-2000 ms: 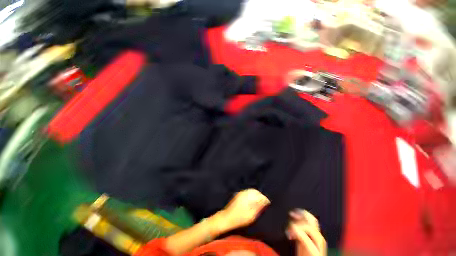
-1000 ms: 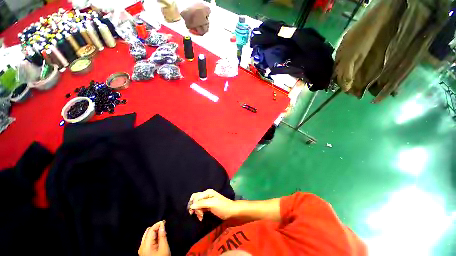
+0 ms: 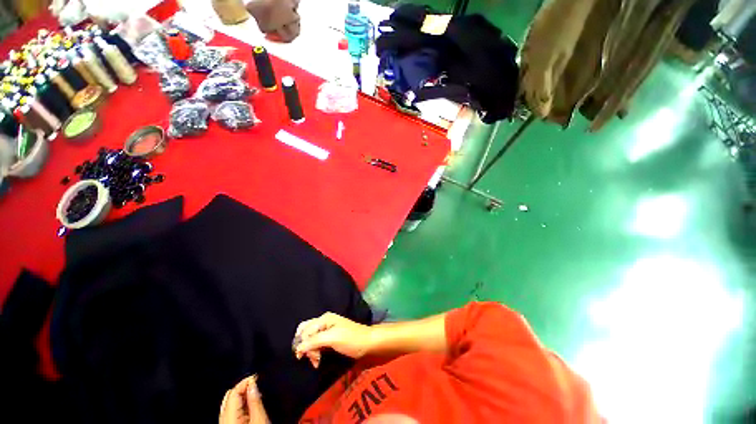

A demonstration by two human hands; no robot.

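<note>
A black coat (image 3: 240,281) lies over the table edge and the lap, with its cloth spread at the lower left. My left hand (image 3: 244,402) is at the bottom edge, partly cut off, with thumb and fingertips close together against the dark cloth. My right hand (image 3: 327,338) is above and right of it over the coat, fingers curled and fingertips close together. The hands are a short distance apart. No needle or thread can be made out between them, and anything small in the fingertips is too blurred to tell.
The red table (image 3: 348,207) holds a button bowl (image 3: 84,204), loose black buttons (image 3: 120,175), bagged pieces (image 3: 235,114), black thread cones (image 3: 292,99), a white strip (image 3: 302,144) and a slim dark tool (image 3: 381,164). Brown garments (image 3: 580,62) hang beyond the green floor.
The view has swung right since the oldest frame. In the last second, table items have shifted left in the picture. Both hands keep nearly the same pose over the coat.
</note>
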